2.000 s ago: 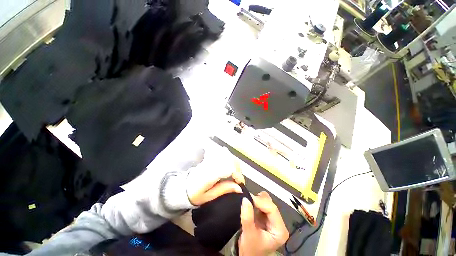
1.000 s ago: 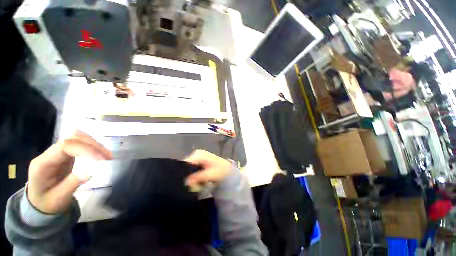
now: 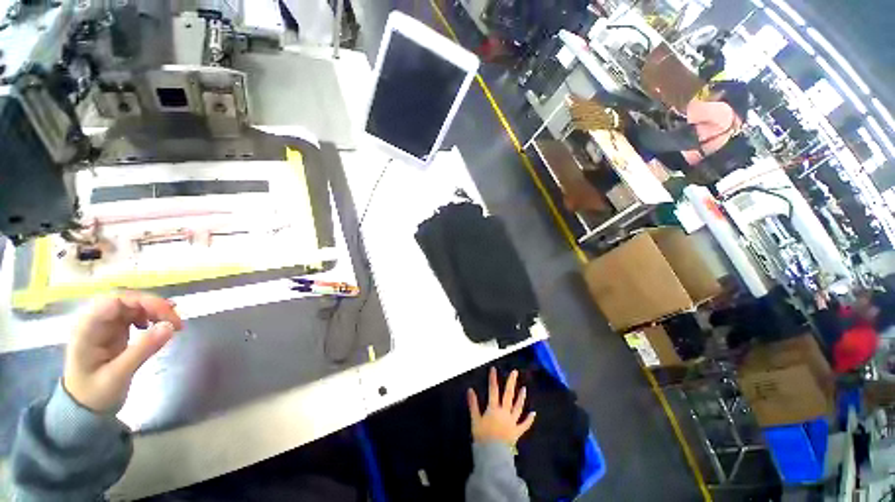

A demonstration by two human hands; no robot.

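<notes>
My left hand point(image 3: 110, 351) is raised over the near left part of the grey machine plate point(image 3: 221, 368), thumb and fingers curled apart, holding nothing. My right hand point(image 3: 500, 412) lies with spread fingers on black cloth point(image 3: 554, 431) in a blue bin point(image 3: 592, 461) at the table's near right edge. A small pale label point(image 3: 423, 477) shows on the cloth. The sewing machine head point(image 3: 37, 157) stands at the left over a white template point(image 3: 196, 221) with yellow tape borders.
Orange-handled snips point(image 3: 329, 286) and a thin cable point(image 3: 361, 255) lie on the plate. A tablet screen point(image 3: 420, 86) stands behind a black cloth pile point(image 3: 481, 270) on the table. Beyond the aisle are cardboard boxes point(image 3: 648, 279), other machines and a person point(image 3: 714, 123).
The view has swung right. The black panel has left both hands. My right hand has moved from near the plate down onto the cloth in the blue bin; my left stays raised.
</notes>
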